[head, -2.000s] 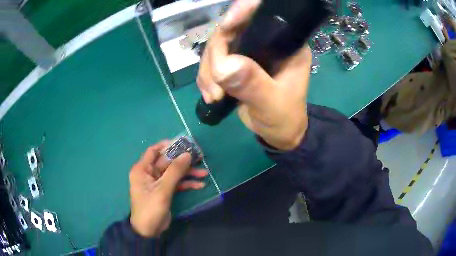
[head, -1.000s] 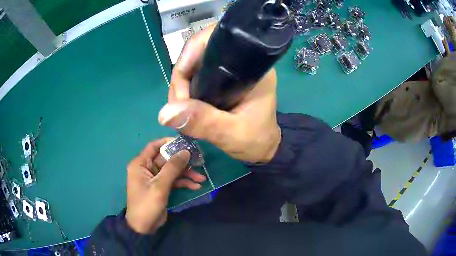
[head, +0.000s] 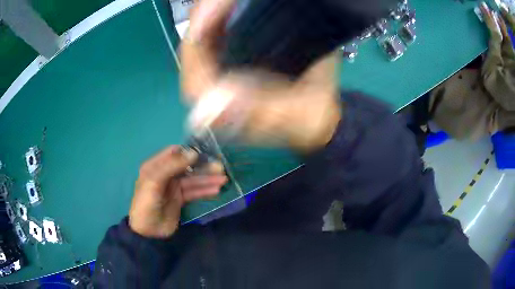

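Observation:
My left hand (head: 164,189) holds a small dark module with silvery edges (head: 200,157) between thumb and fingers above the green mat, near the pale line. The module is blurred. My right hand (head: 265,107) grips the thick black electric screwdriver (head: 282,36) above and to the right of the module. The hand is motion-blurred and the screwdriver's tip is hidden, so I cannot tell whether it touches the module.
Several square plates with dark centres (head: 34,192) lie at the far left of the mat (head: 107,113). Finished modules (head: 392,48) sit at the upper right. The feeder (head: 182,16) is mostly hidden behind my right hand. A person in brown sleeves (head: 500,70) is at the right.
Since one second ago the screwdriver has swung up and right in my right hand. The module in my left hand has tilted and my left fingers have shifted slightly up.

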